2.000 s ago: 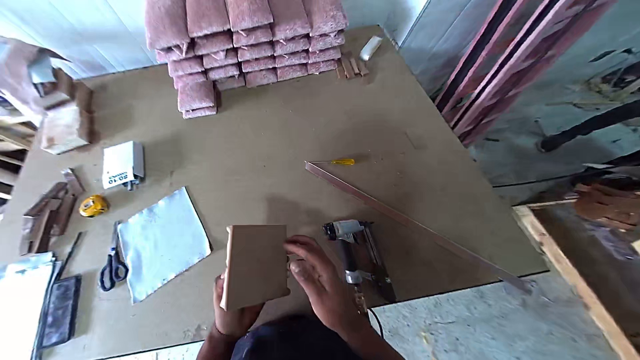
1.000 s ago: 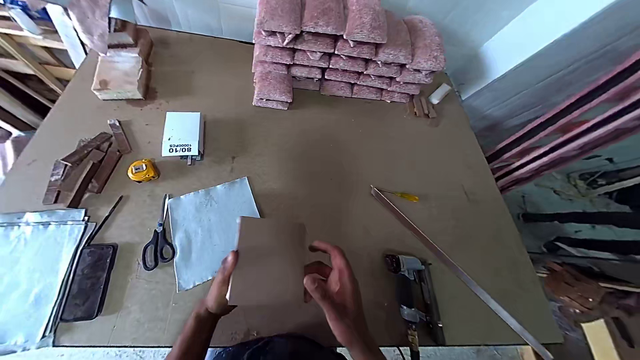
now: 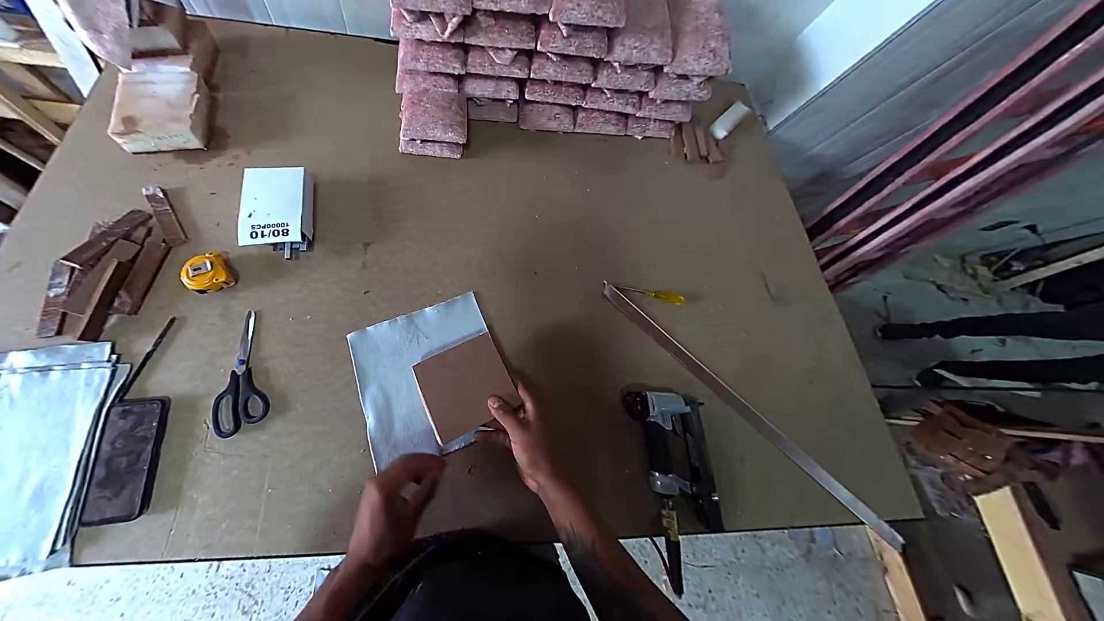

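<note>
A flat brown square panel (image 3: 466, 388) lies over the lower right part of a pale blue-grey fabric piece (image 3: 388, 371). My right hand (image 3: 522, 431) grips the panel's right side, thumb on top and fingers beneath. My left hand (image 3: 401, 496) is at the fabric's lower edge, fingers bent; whether it pinches the cloth cannot be told. Black-handled scissors (image 3: 240, 397) lie to the left. Right of my right hand rests a pneumatic stapler (image 3: 677, 448), with a long thin metal strip (image 3: 750, 414) and a yellow-handled screwdriver (image 3: 660, 296) beyond it.
Stacked pink padded pieces (image 3: 561, 78) stand at the back. At left are wood strips (image 3: 112, 272), a yellow tape measure (image 3: 207, 272), a white staple box (image 3: 274, 207), a dark phone (image 3: 127, 461) and stacked fabric (image 3: 52, 448). The table's front edge (image 3: 207, 556) runs near my body.
The panel, earlier held by both hands, now lies over the fabric with only my right hand on it. My left hand has let go of the panel. The fabric has moved right, away from the scissors.
</note>
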